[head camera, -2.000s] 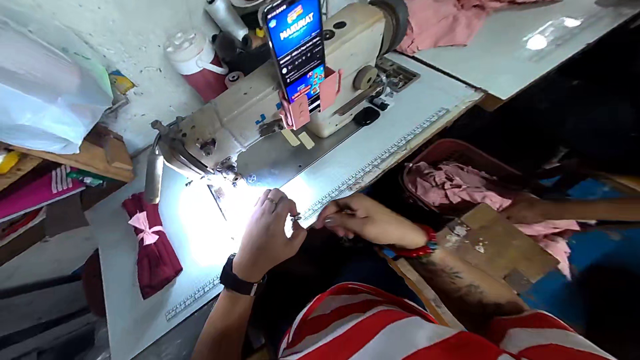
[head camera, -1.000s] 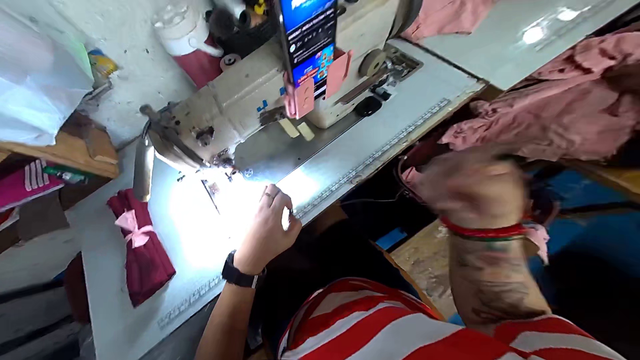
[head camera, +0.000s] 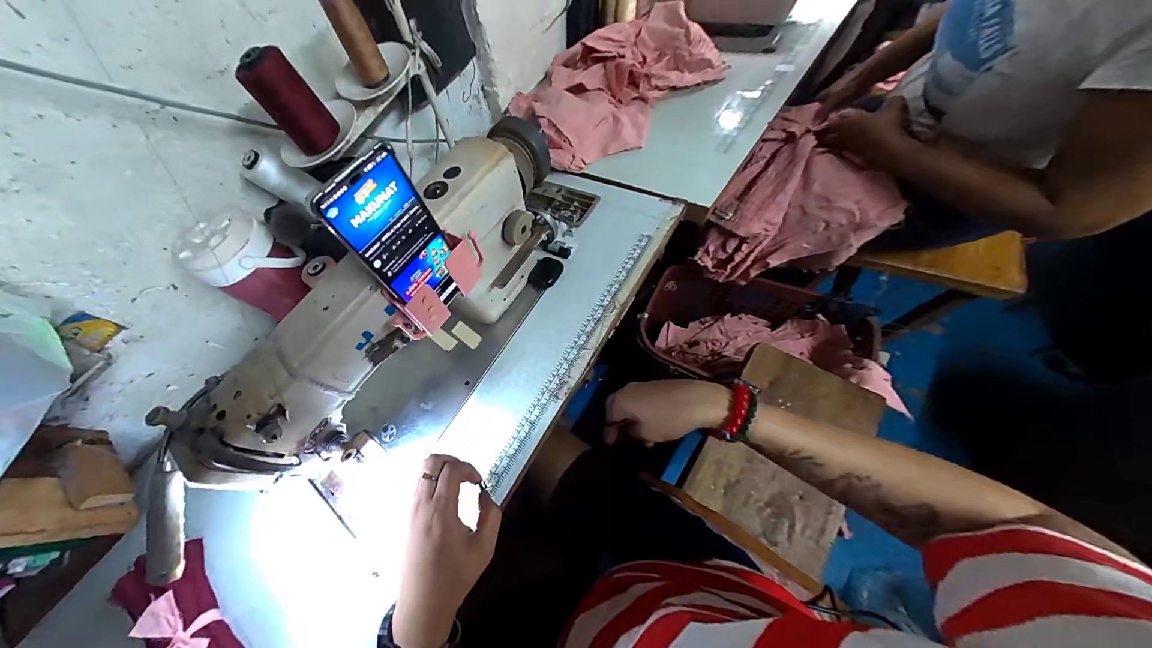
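My left hand (head camera: 450, 522), with a ring and a dark wristwatch, rests at the edge of the sewing table; thumb and forefinger meet on something too small to make out. The head of a sewing machine (head camera: 315, 351) stands just beyond it, its lamp lighting the tabletop. My right hand (head camera: 661, 411), wearing a red and green bracelet, hangs off the table's edge with fingers curled down; its fingertips are in shadow. A maroon cloth piece with a pink bow (head camera: 175, 621) lies at the lower left. A phone (head camera: 387, 220) sits in a pink holder on the machine.
A basket (head camera: 670, 310) of pink fabric (head camera: 738, 337) stands right of the table, near a wooden board (head camera: 765, 468). Another person (head camera: 1008, 117) handles pink cloth (head camera: 801, 198) at upper right. More pink fabric (head camera: 621, 81) lies on the far table. Thread cones (head camera: 288, 99) stand behind the machine.
My right hand was by my left, then swung out right over the basket, and is now back nearer the table's edge. My left hand stays by the machine. The view has shifted toward the right.
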